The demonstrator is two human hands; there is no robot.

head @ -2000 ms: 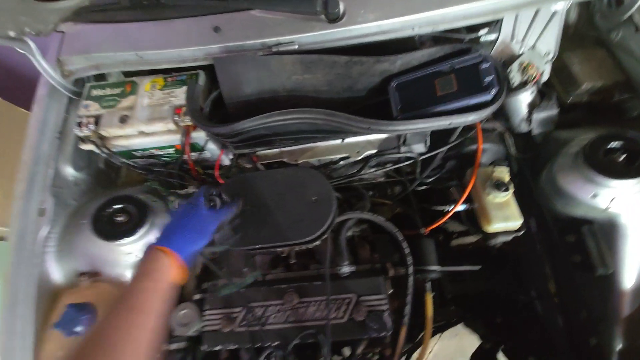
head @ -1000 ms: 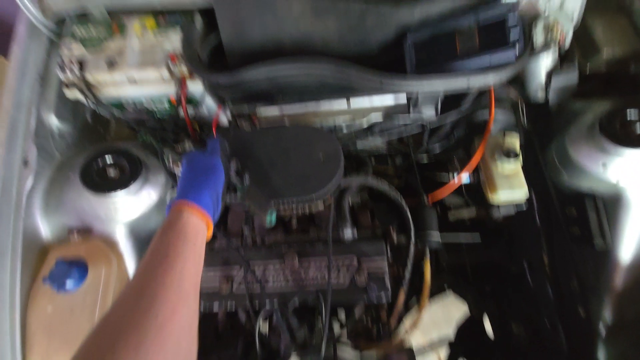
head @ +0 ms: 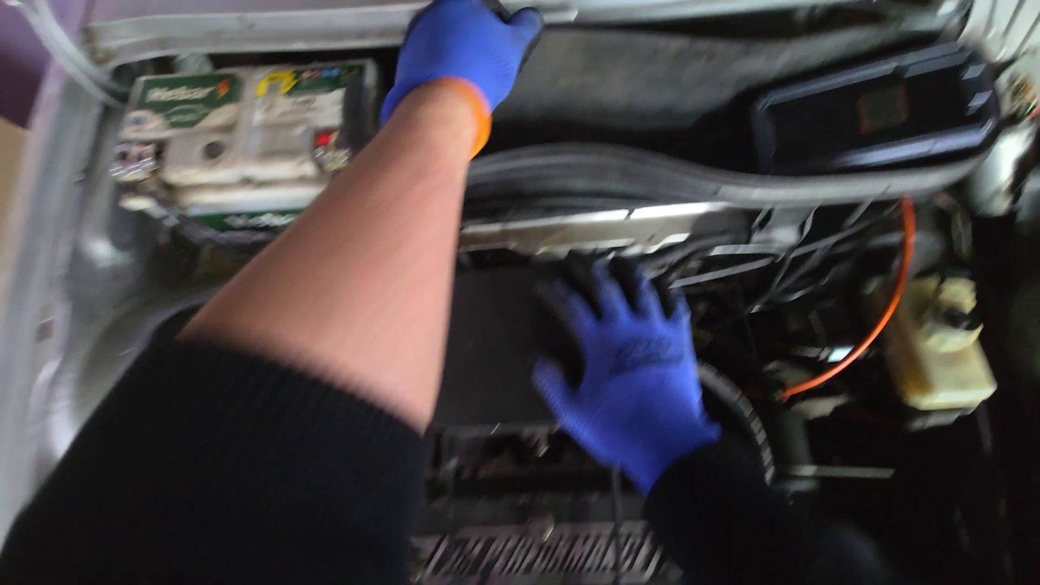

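Observation:
My left hand (head: 463,49), in a blue glove with an orange cuff, reaches to the rear edge of the engine bay, at the metal rim under the windscreen. Its fingertips are partly cut off by the top of the view, and what they touch cannot be told. With fingers spread, my right hand (head: 638,374), gloved in blue with dark fingertips, lies over the right part of the black air filter cover (head: 496,349). Nothing shows in its grasp. Below the cover is the engine's valve cover (head: 544,556) with raised lettering.
A car battery (head: 252,138) sits at the back left. At the back right, a dark boxy device (head: 877,110) rests in the cowl recess behind a black rubber seal (head: 634,166). An orange cable (head: 886,317) runs beside a yellowed fluid reservoir (head: 942,349).
My left hand has left the left edge of the air filter cover and moved up to the rear rim. My right hand has come into view over the cover.

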